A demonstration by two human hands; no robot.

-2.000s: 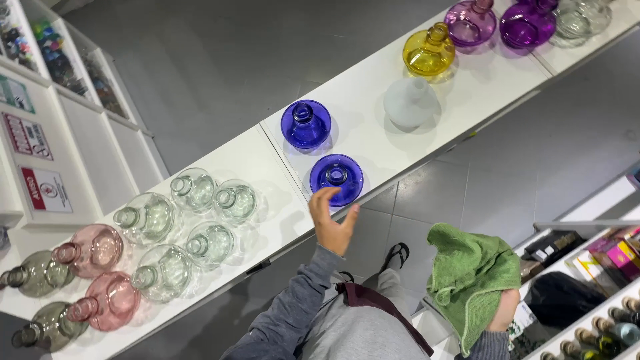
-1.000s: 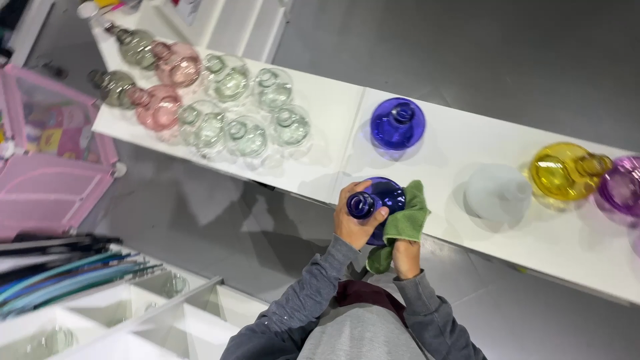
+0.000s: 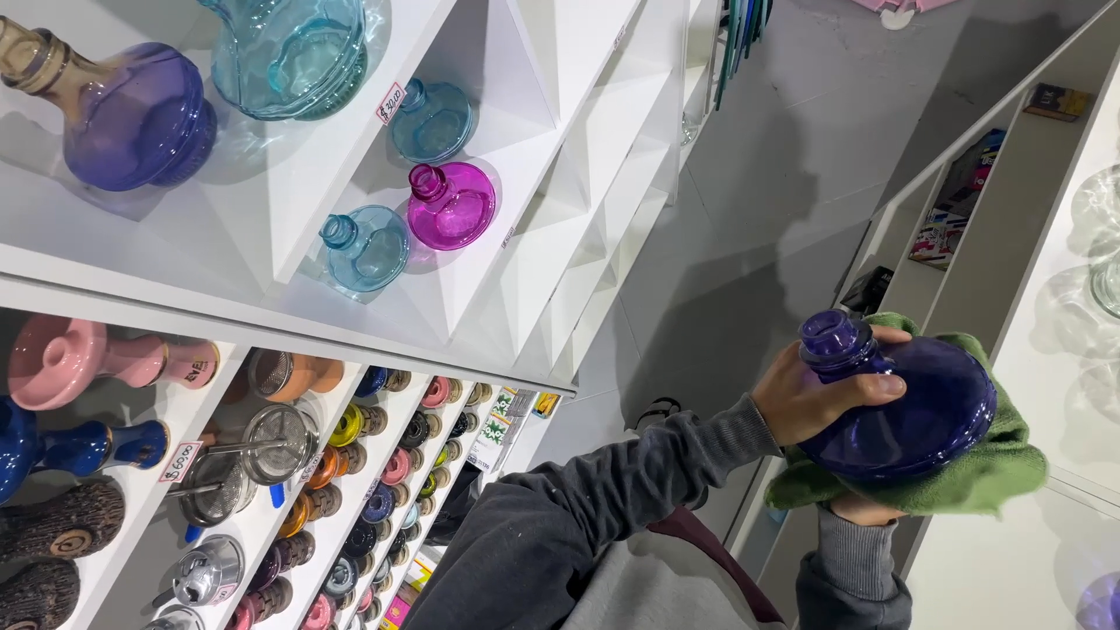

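A dark blue glass vase base with a ringed neck is tilted between my hands, at the right of the head view. My left hand grips it at the neck and shoulder, thumb on top. Below it, my right hand holds a green cloth against the underside and far side of the glass; most of this hand is hidden by the cloth and vase. Part of another blue glass piece shows on the white counter at the lower right edge.
White shelves on the left hold a magenta glass vase, a light blue one and larger glass vases. Below are racks with coloured hookah bowls and metal strainers. A white counter with clear glass stands at the right.
The blue vase stood on the counter two seconds ago, with my left hand at it; now both hands hold it, the cloth against it. The view has swung strongly toward the shelves.
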